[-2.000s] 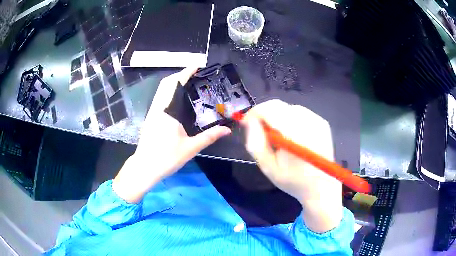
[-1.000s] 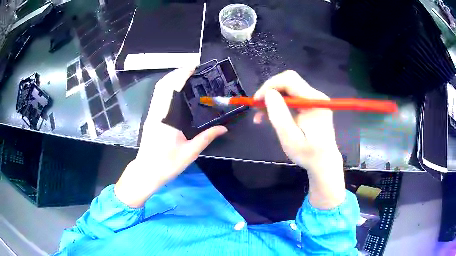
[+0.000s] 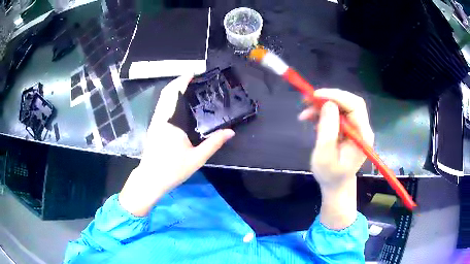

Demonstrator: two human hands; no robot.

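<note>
My left hand (image 3: 172,139) holds a black plastic housing (image 3: 221,103) by its left and lower edges, its ribbed inside facing up. A dark patch shows between the palm and the housing. My right hand (image 3: 340,136) grips a brush (image 3: 298,84) by its red-orange handle. The orange bristle tip is up and left, near the lower right rim of the translucent grease cup (image 3: 242,28); whether it touches the cup I cannot tell. The cup stands on the black mat (image 3: 288,149), with wet specks beside it.
A black sheet (image 3: 170,38) with a white strip lies left of the cup. Small dark pads (image 3: 105,111) and a loose black frame part (image 3: 37,109) lie further left. Tall black ribbed piles (image 3: 412,46) stand at right. Dark crates (image 3: 67,180) and a yellow block (image 3: 384,200) are below the bench edge.
My right hand has moved right, and the brush tip has left the housing's inside and is now up by the cup. My left hand still holds the housing, nearly unmoved.
</note>
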